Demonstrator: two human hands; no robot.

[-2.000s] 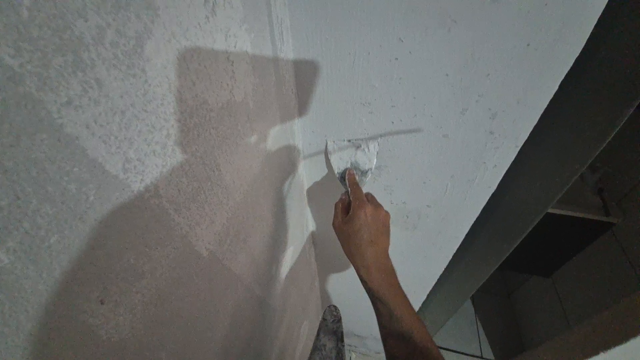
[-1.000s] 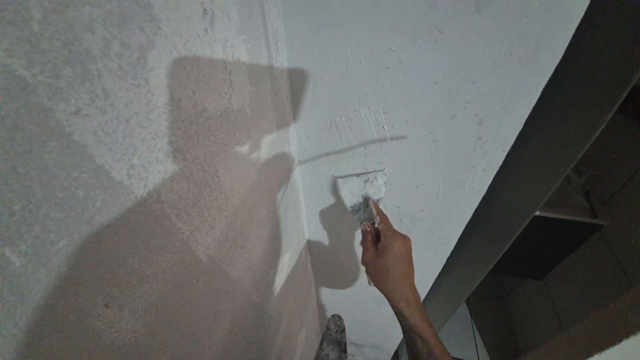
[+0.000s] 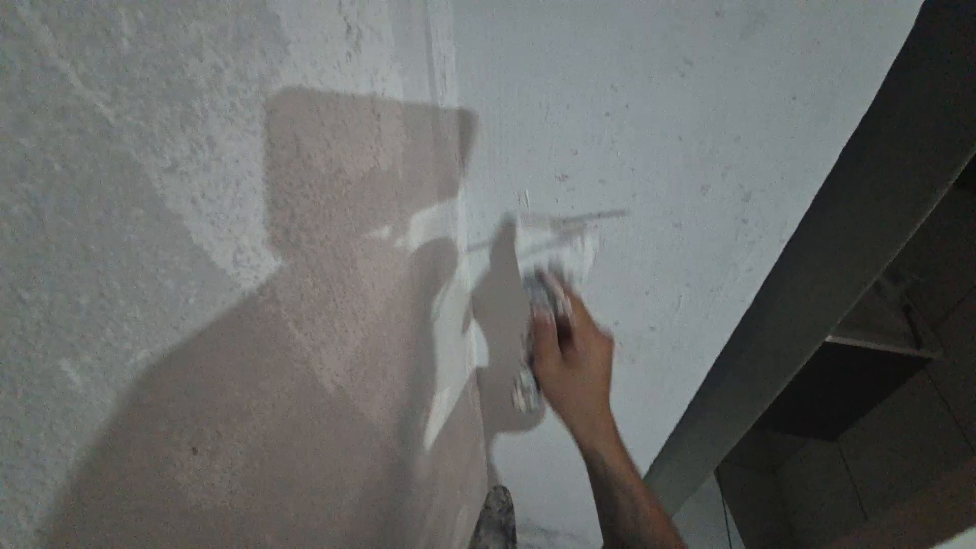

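My right hand [image 3: 576, 362] is closed around the handle of a putty knife [image 3: 560, 248], whose wide, putty-smeared blade lies against the smooth white wall [image 3: 686, 152]. The blade is blurred. The handle's end [image 3: 526, 389] sticks out below my fingers. A few thin ridges of putty [image 3: 524, 200] mark the wall just above the blade. My left hand is out of view. At the bottom edge the grey, stained tip of an object [image 3: 497, 515] shows; what it is cannot be told.
On the left, a rough grey plastered wall [image 3: 183, 427] meets the white wall at a corner. A shadow of a head and shoulders falls on both. A dark frame edge [image 3: 816, 274] runs diagonally at right, with a dark shelf-like panel [image 3: 846, 389] and tiles beyond.
The putty knife moved down the wall between the earlier frames and is now higher again. Most of the putty ridges seen one second ago above the blade no longer show.
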